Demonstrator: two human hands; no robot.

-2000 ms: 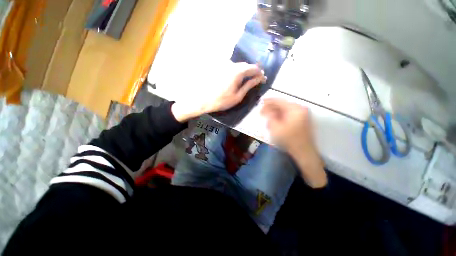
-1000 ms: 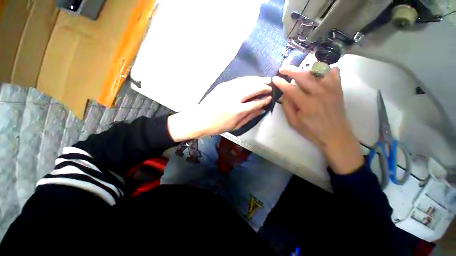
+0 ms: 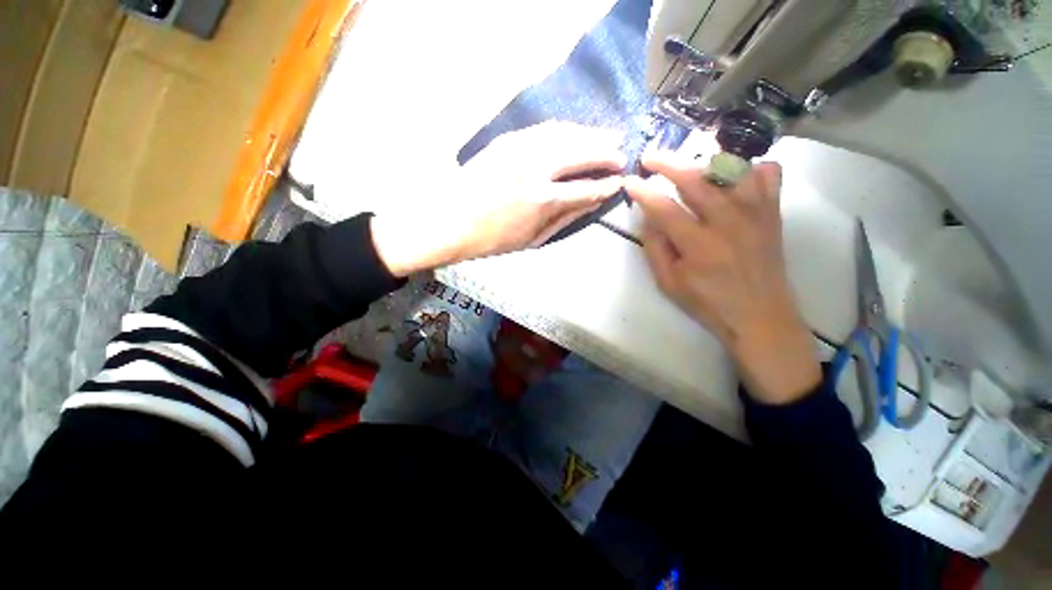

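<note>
A dark fabric piece (image 3: 565, 87), bluish under the lamp, lies on the white machine table and runs to the presser foot and needle area (image 3: 660, 115). My left hand (image 3: 519, 196) lies on the fabric, its fingertips pinching the edge just in front of the presser foot. My right hand (image 3: 721, 236) meets it there, with thumb and index finger on the same edge. The fingertips of both hands nearly touch. A short dark end of the fabric shows below my left fingers. The exact grip is partly hidden by the fingers.
The sewing machine head (image 3: 808, 58) stands above and right. Blue-handled scissors (image 3: 879, 346) lie right of my right hand. A white accessory tray (image 3: 975, 484) is at the lower right. Cardboard with orange tape (image 3: 271, 138) and a grey tray (image 3: 198, 16) are at the left.
Since the earliest frame, my right hand has moved up to the fabric edge beside my left. Over the last second, the fabric has moved up past the presser foot and less shows below my fingers.
</note>
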